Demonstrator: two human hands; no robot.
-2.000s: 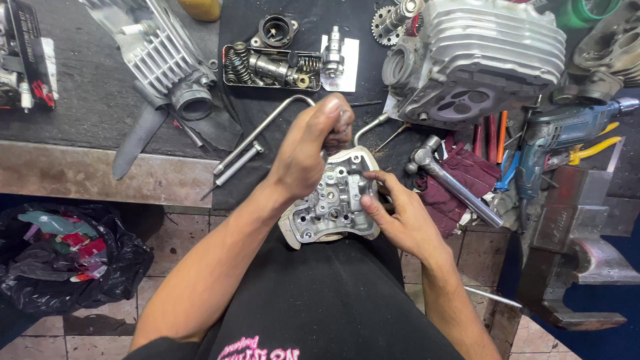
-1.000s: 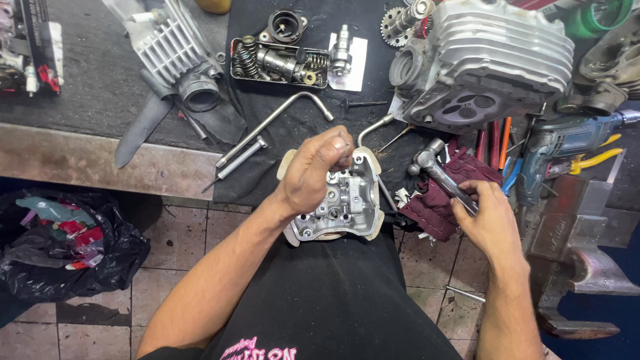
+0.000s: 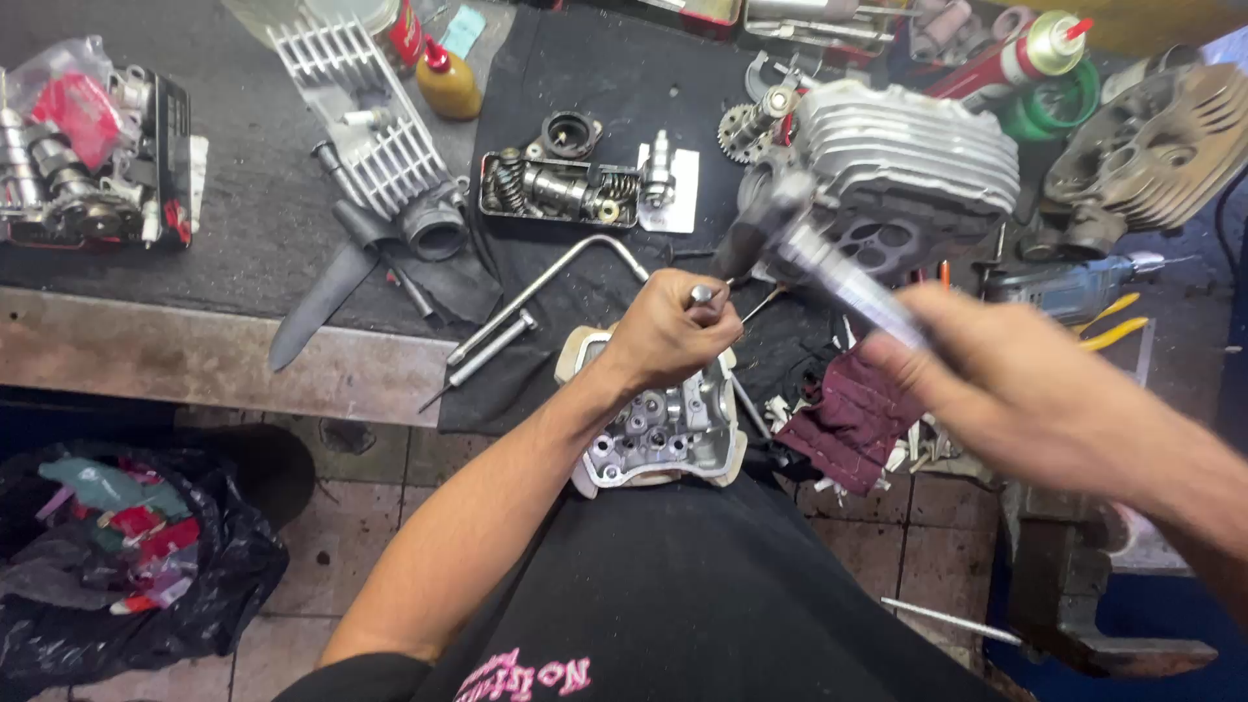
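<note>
My left hand [image 3: 682, 327] is closed around a metal rod or punch [image 3: 701, 294], whose round end shows above the fist. Its lower end is hidden by the hand. Beneath that fist lies an aluminium cylinder head [image 3: 658, 434], inner side up, at the bench edge against my body. My right hand [image 3: 985, 380] grips a ball-peen hammer [image 3: 858, 283] by its metal shaft, and the blurred hammer head is raised up and right of my left fist. A maroon rag [image 3: 848, 419] lies below the hammer.
A finned cylinder head [image 3: 907, 156] stands behind the hammer, with a blue power drill [image 3: 1063, 288] and a bench vise [image 3: 1058, 585] to the right. A bent metal bar [image 3: 546, 283] and a tray of engine parts [image 3: 561, 190] lie ahead. A black rubbish bag [image 3: 234, 565] is at lower left.
My right hand was on the cylinder head, then reached the hammer lying on the maroon rag. It has now lifted the hammer up and left. My left fist stays over the cylinder head.
</note>
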